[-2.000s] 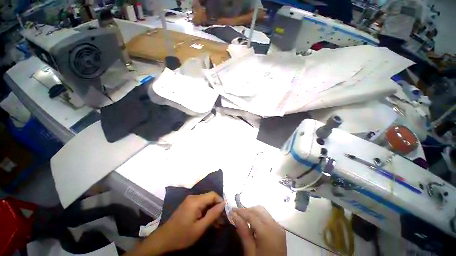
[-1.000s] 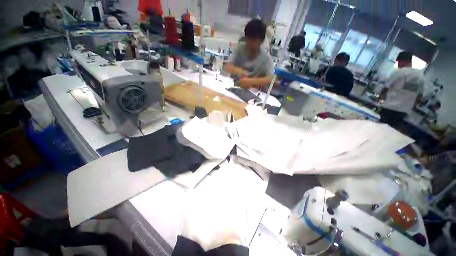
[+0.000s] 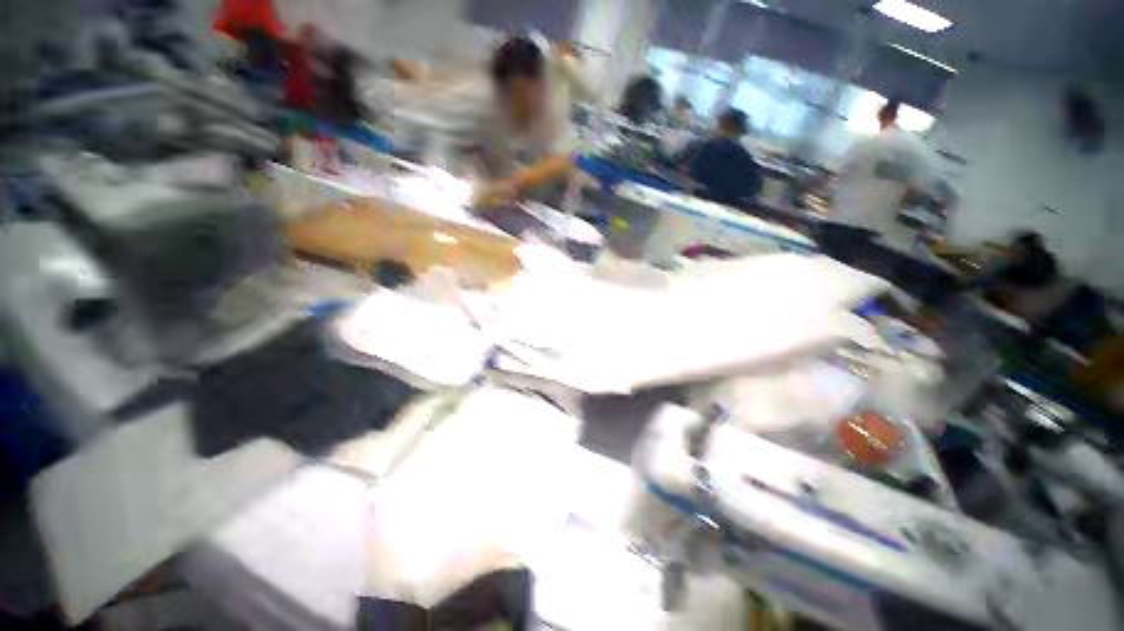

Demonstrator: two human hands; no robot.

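Observation:
The picture is blurred, and neither of my hands is in view. A dark cloth piece (image 3: 475, 602) shows at the bottom edge, cut off by the frame, at the lower end of a brightly lit white piece (image 3: 462, 493). The white sewing machine head (image 3: 764, 493) lies to the right of it, with its needle end towards the white piece. The needle area is too blurred to read.
Dark cut pieces (image 3: 290, 388) lie at the left, by a white curved piece (image 3: 413, 333). Large paper patterns (image 3: 703, 314) lie behind the machine, near an orange-red round thing (image 3: 870, 438). Another grey machine (image 3: 185, 247) stands at the left. People (image 3: 524, 123) are beyond.
My hands, seen on the dark cloth two seconds ago, are out of the picture. The view has tilted up and then swung right. A white flap now shows at the table's lower left.

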